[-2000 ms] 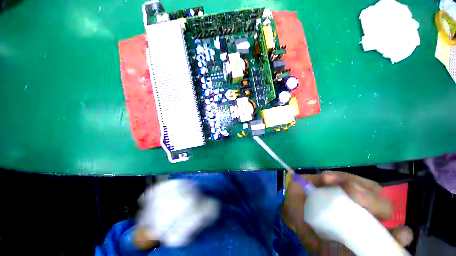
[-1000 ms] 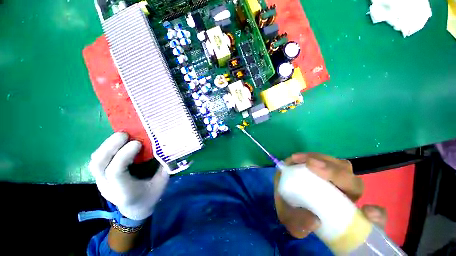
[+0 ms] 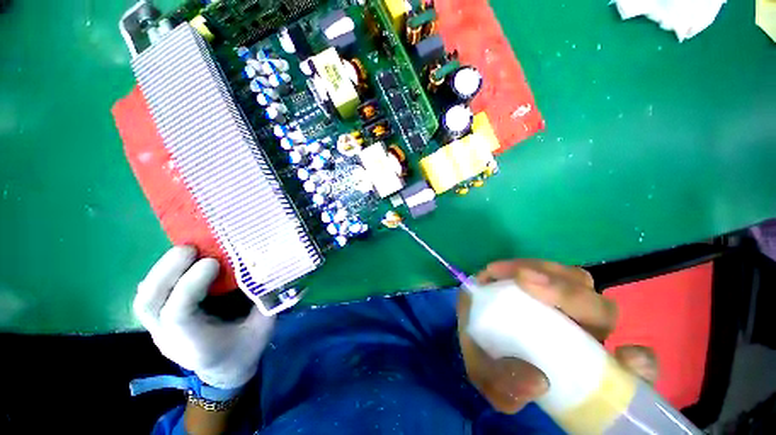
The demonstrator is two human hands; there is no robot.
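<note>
The green circuit board (image 3: 328,183) lies tilted on a red foam pad (image 3: 153,174), with the finned silver heat sink (image 3: 225,161) along its left side. My left hand (image 3: 200,319), in a white glove, is at the heat sink's lower end and holds the foam pad's edge there; its thumb is partly hidden. My bare right hand (image 3: 544,331) is closed around the white dispensing syringe (image 3: 540,344). The thin needle (image 3: 427,248) with its purple hub points up-left, its tip at a small yellowish part on the board's near edge, beside a grey block.
A crumpled white cloth (image 3: 672,13) and a yellow item (image 3: 767,15) lie on the green bench (image 3: 630,170) at the upper right. The bench's front edge runs just in front of my body. A red sheet (image 3: 664,323) is below the bench at the right.
My left glove, blurred over my lap earlier, has come to the heat sink's lower end. Board and pad have turned and shifted left. The needle tip has moved left, from the grey block to the yellowish part.
</note>
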